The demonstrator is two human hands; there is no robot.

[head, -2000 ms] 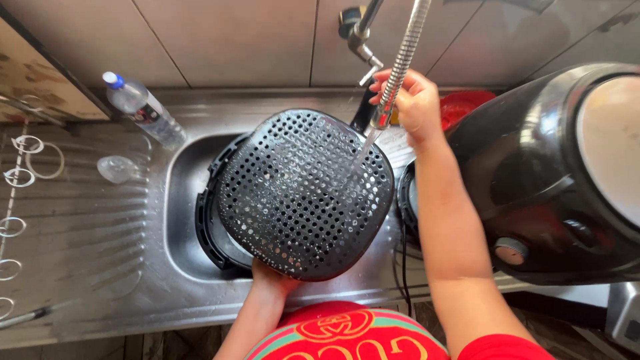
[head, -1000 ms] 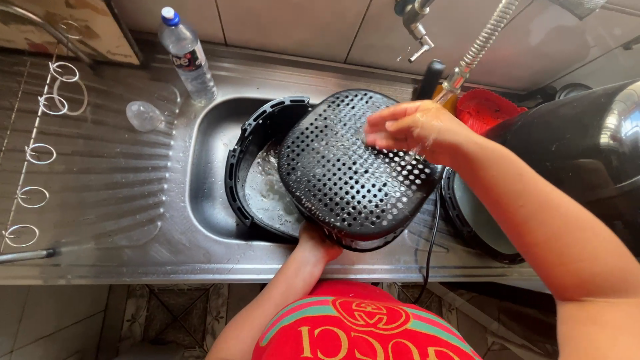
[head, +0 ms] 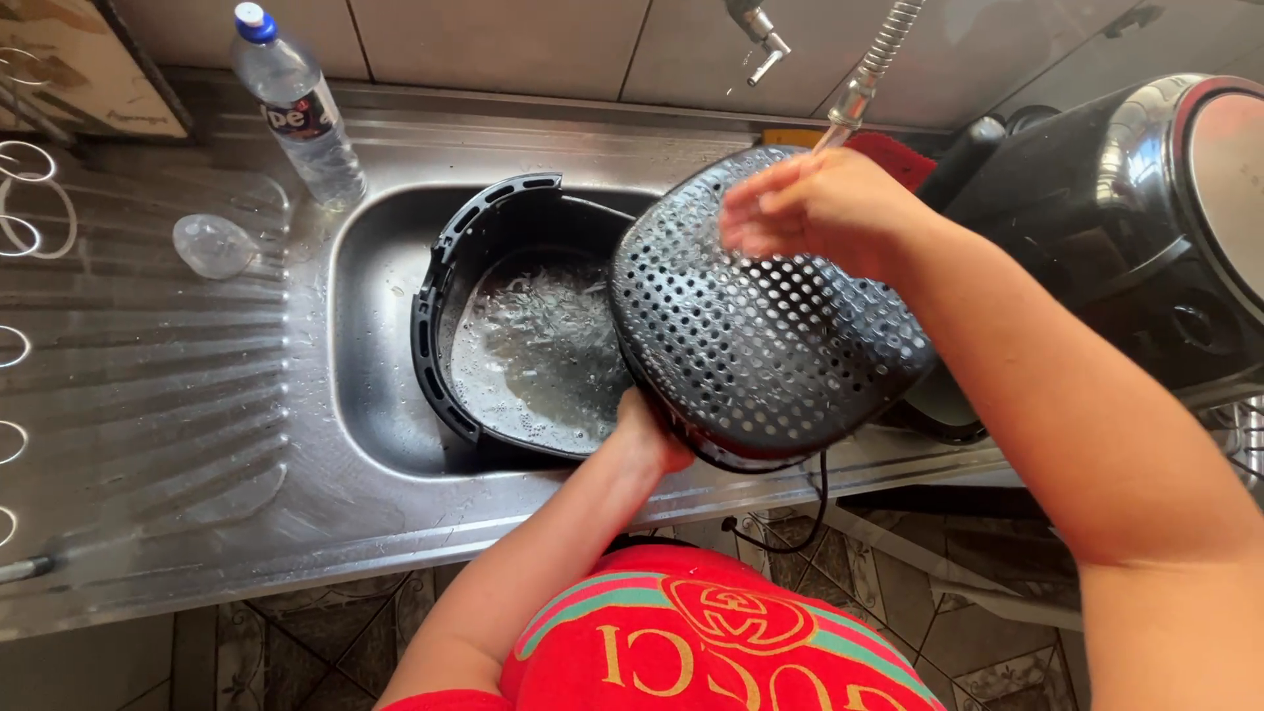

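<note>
A black perforated air fryer basket [head: 750, 336] is tilted over the sink's right side, its holed base facing up and wet. My left hand [head: 654, 434] grips its lower left edge; some fingers are hidden beneath it. My right hand [head: 795, 212] is over the upper part of the base with fingers extended and blurred, holding nothing; whether it touches the base is unclear. Behind it, the metal spring hose of a faucet [head: 874, 74] comes down. In the steel sink [head: 380, 385] sits a black air fryer drawer [head: 430, 326] with sudsy water inside.
A clear plastic bottle with a blue cap [head: 311, 143] stands behind the sink's left corner. A clear plastic piece [head: 212, 245] lies on the ribbed drainboard [head: 148, 395]. At right is a black air fryer body [head: 1086, 207]. A red item [head: 894, 163] sits behind the basket.
My right hand has left the spring hose, which it held two seconds ago, and is over the basket's base. The basket has moved right, uncovering more of the drawer.
</note>
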